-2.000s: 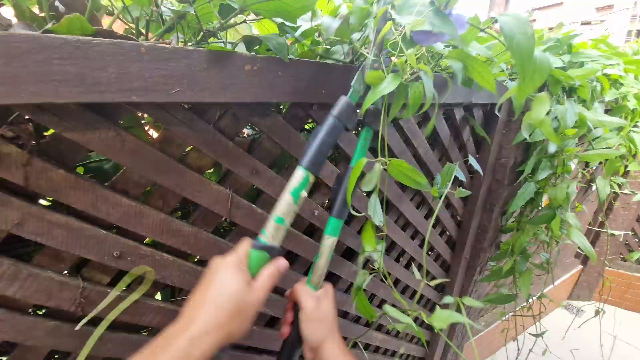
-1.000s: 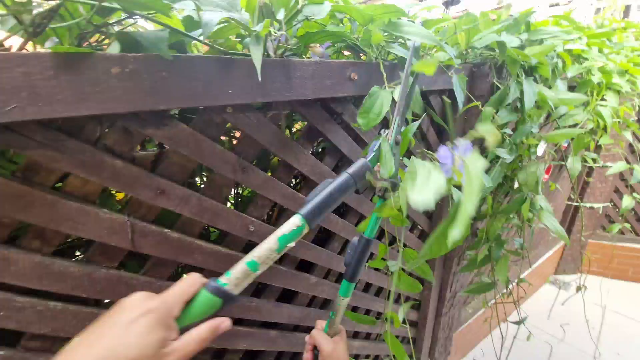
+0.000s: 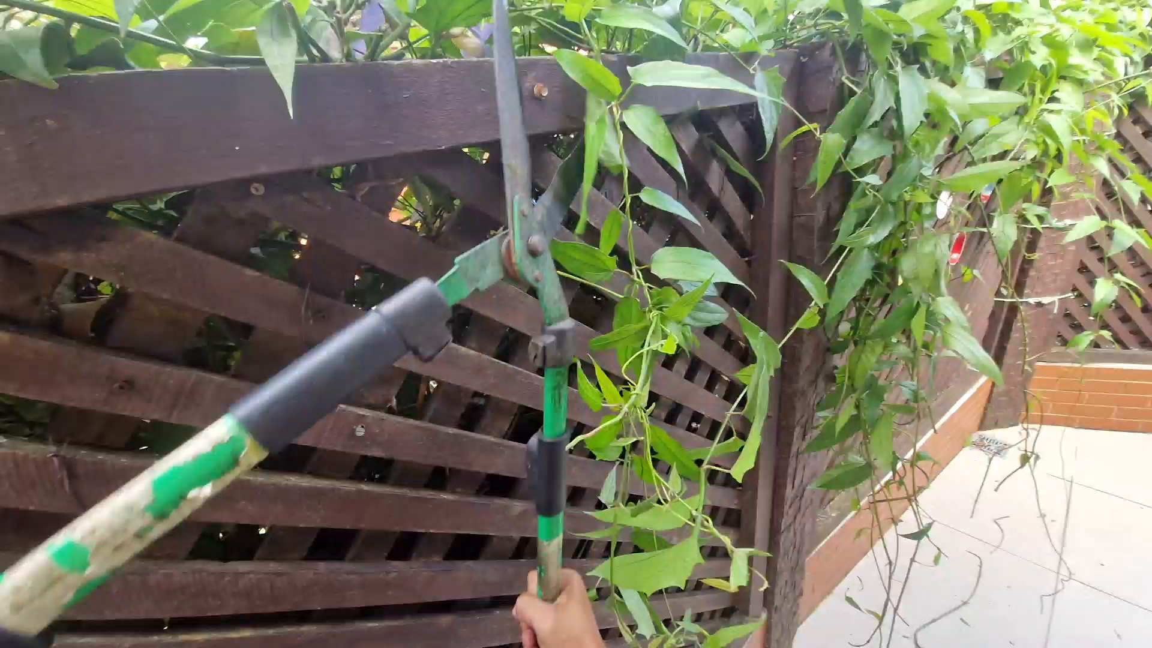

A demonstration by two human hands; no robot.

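Note:
A pair of long-handled hedge shears stands with its blades spread, pointing up across the fence's top rail. My right hand grips the lower end of the upright right handle. The left handle, worn green and beige with a black sleeve, slants down to the lower left corner, where its end leaves the view; my left hand is not seen. Just right of the pivot hang leafy green vines, in front of the lattice. One leafy strand passes close to the right-hand blade, partly hiding it.
A dark brown wooden lattice fence fills the left and middle. Beside it rises a wooden post. Denser vines drape over the fence at the right. Cut or dry stems lie on the pale tiled floor, edged by a low brick wall.
The shears' handles have spread wider apart, and the blades have opened. My left hand, seen on its handle one second ago, has gone out of view at the lower left.

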